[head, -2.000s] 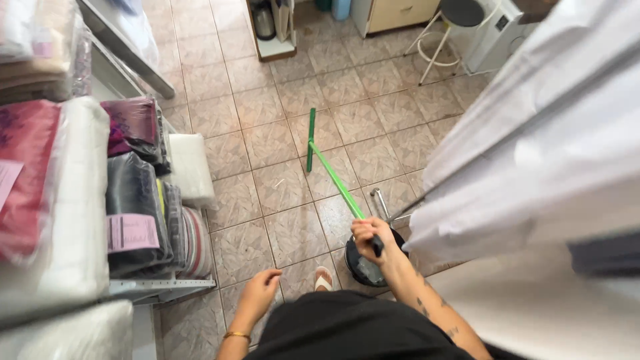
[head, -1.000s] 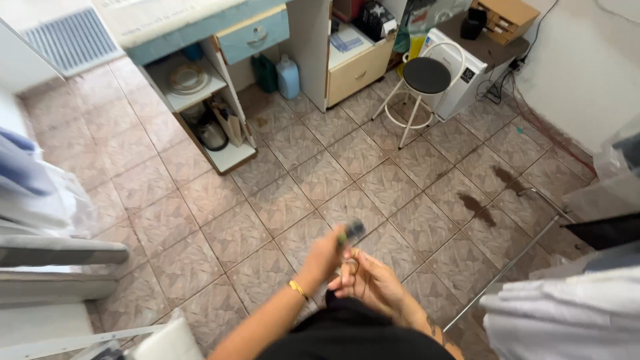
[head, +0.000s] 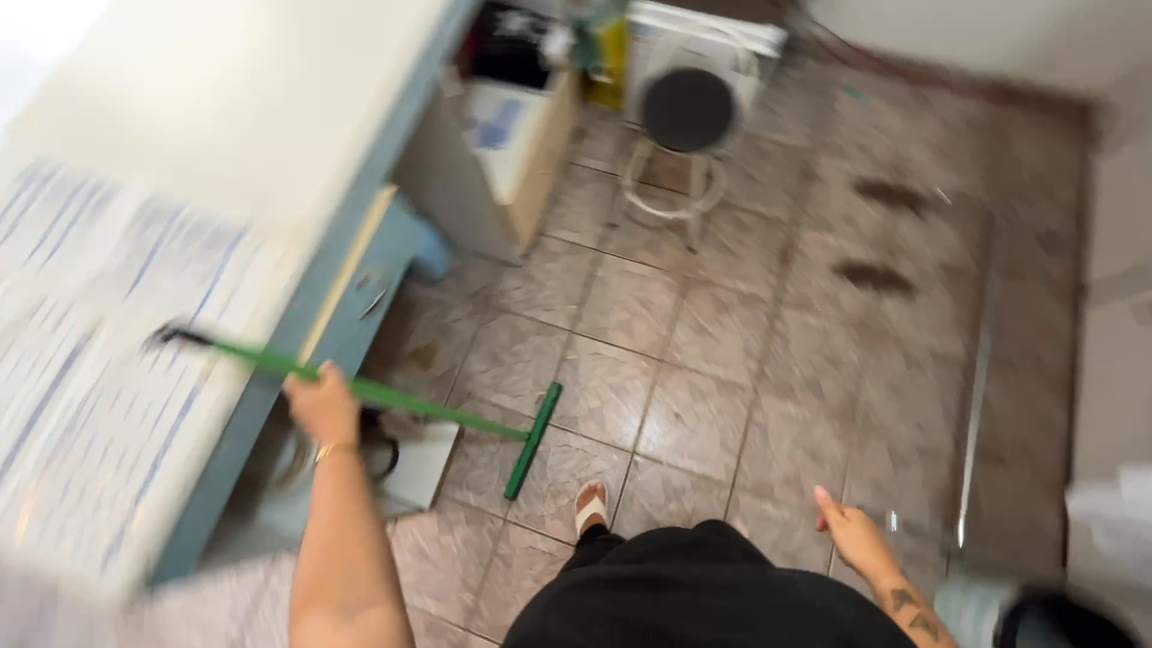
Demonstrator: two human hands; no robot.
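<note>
My left hand (head: 324,400) grips the green handle of a floor squeegee (head: 405,396) near its black end, beside the edge of a blue and white counter. The green squeegee head (head: 534,441) is low over the tiled floor, just ahead of my sandaled foot (head: 591,506). At the lower right, my right hand (head: 846,525) is off the squeegee, with its thumb out and nothing seen in it. Motion blurs both hands somewhat.
The counter (head: 207,117) fills the left, with a blue drawer (head: 360,288) and shelves under it. A round black-topped stool (head: 688,110) stands ahead. Two dark patches (head: 873,277) mark the tiles (head: 711,405) at right. A dark, blurred object (head: 1066,621) is at the lower right corner.
Two seconds ago my right hand held the squeegee; one second ago both hands were close together. Now the left hand holds it and the right is apart. The view has swung strongly.
</note>
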